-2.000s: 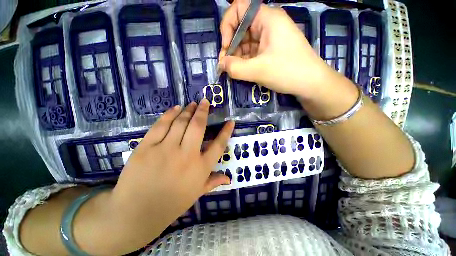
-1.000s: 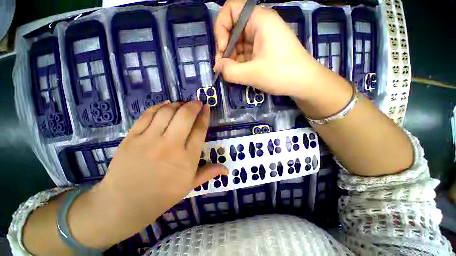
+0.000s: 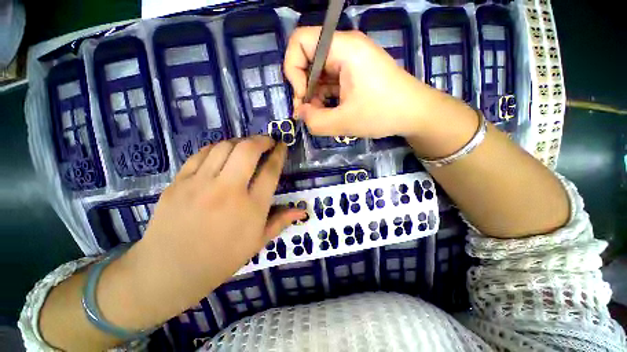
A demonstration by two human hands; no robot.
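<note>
My right hand grips grey tweezers like a pen. The tips point down at the right side of a yellow-outlined adhesive gasket on the lower end of a navy housing. My left hand lies palm down with its fingertips at the gasket's lower left edge. Its thumb is over the white liner strip, which has two rows of dark cut-outs. Whether the left hand grips anything is hidden.
The clear blister tray holds upright navy housings in two rows, with sideways ones between. A cream spare adhesive sheet lies along its right edge. A white sheet shows beyond the tray. The bench top is dark green.
The tweezers have become more upright and their tips have moved down to the gasket's right side. My left hand has moved slightly left, its fingers more bent. The view has shifted a little.
</note>
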